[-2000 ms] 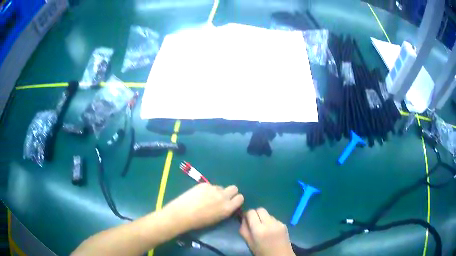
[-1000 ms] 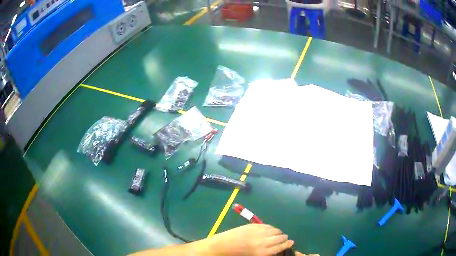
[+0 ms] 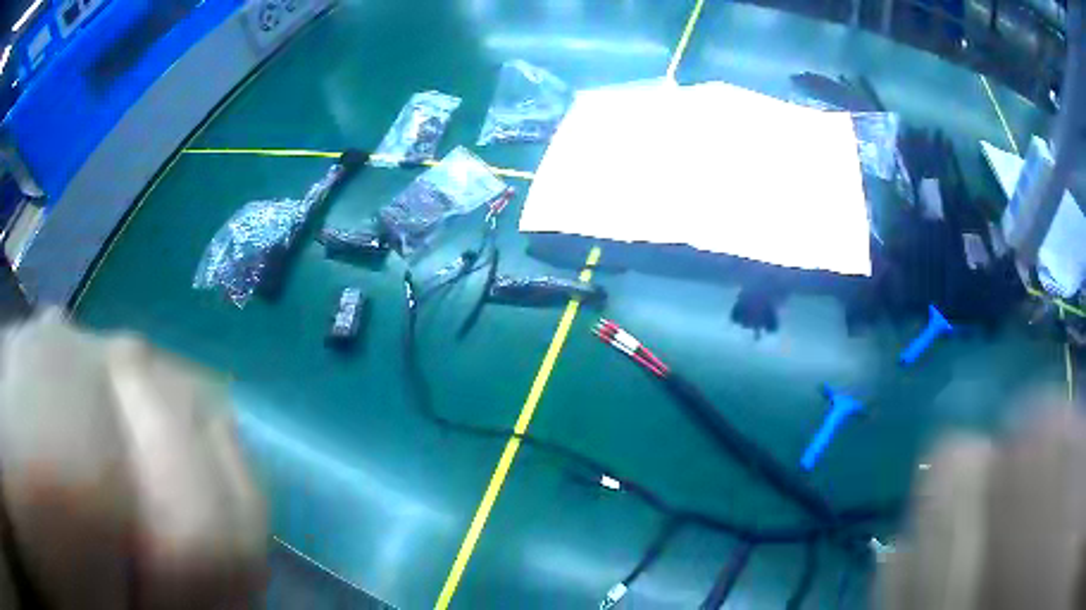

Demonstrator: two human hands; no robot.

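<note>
A black branching wire harness [image 3: 750, 459] lies on the green table. One thick branch ends in red leads [image 3: 631, 346] with a white marker; thinner branches carry small white connectors. My left hand [image 3: 131, 465] is large and blurred at the lower left, off the harness. My right hand [image 3: 982, 518] is blurred and cut off at the lower right edge, over or near the harness's right end. Whether either hand holds anything is too blurred to tell.
A white sheet [image 3: 703, 173] covers dark sleeve pieces. Black sleeve lengths [image 3: 953, 238] lie at right, with two blue T-shaped tools [image 3: 831, 425] in front. Clear bags [image 3: 441, 197] and a small wrapped bundle [image 3: 345, 318] lie left. White uprights stand at right.
Both hands have left the red-ended branch and moved far apart, left and right. The branch now lies uncovered on the table. The camera view has shifted, showing more of the harness.
</note>
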